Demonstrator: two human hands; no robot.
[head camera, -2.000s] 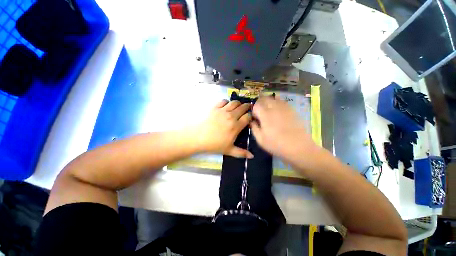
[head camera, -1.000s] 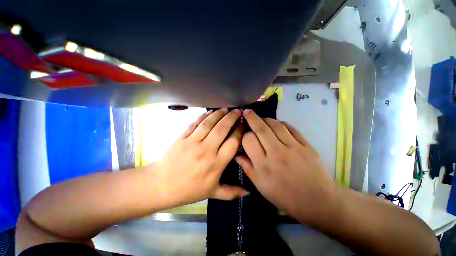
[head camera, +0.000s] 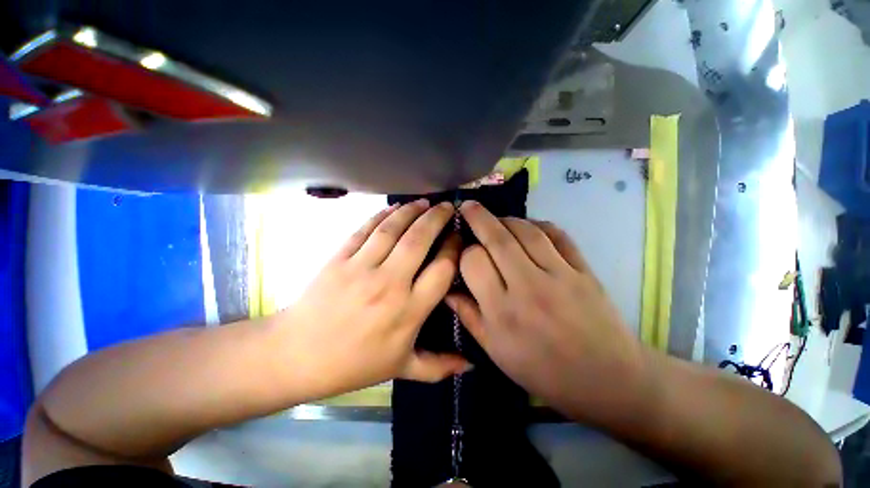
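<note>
The black zipper panel (head camera: 420, 429) lies lengthwise over the pale bed plate (head camera: 591, 238), its silvery zipper (head camera: 457, 391) running down the middle. My left hand (head camera: 382, 295) lies flat on the panel's left side, fingertips beside the zipper. My right hand (head camera: 544, 305) lies flat on the right side, fingertips beside the zipper too. Both hands press the panel near its far end. The dark machine head (head camera: 382, 86) hangs over the far end and hides the needle and most of the clamp.
Yellow tape (head camera: 662, 229) runs along the plate's right side. A blue sheet (head camera: 138, 267) is at left. Green snips (head camera: 798, 305) and thin black cord (head camera: 763, 372) lie at right, near dark pieces (head camera: 839, 295) and a blue box (head camera: 849, 143).
The view has moved much closer to the machine head since the first frame. My right hand, blurred near the clamp before, now rests flat beside the zipper. Little differs from one second ago.
</note>
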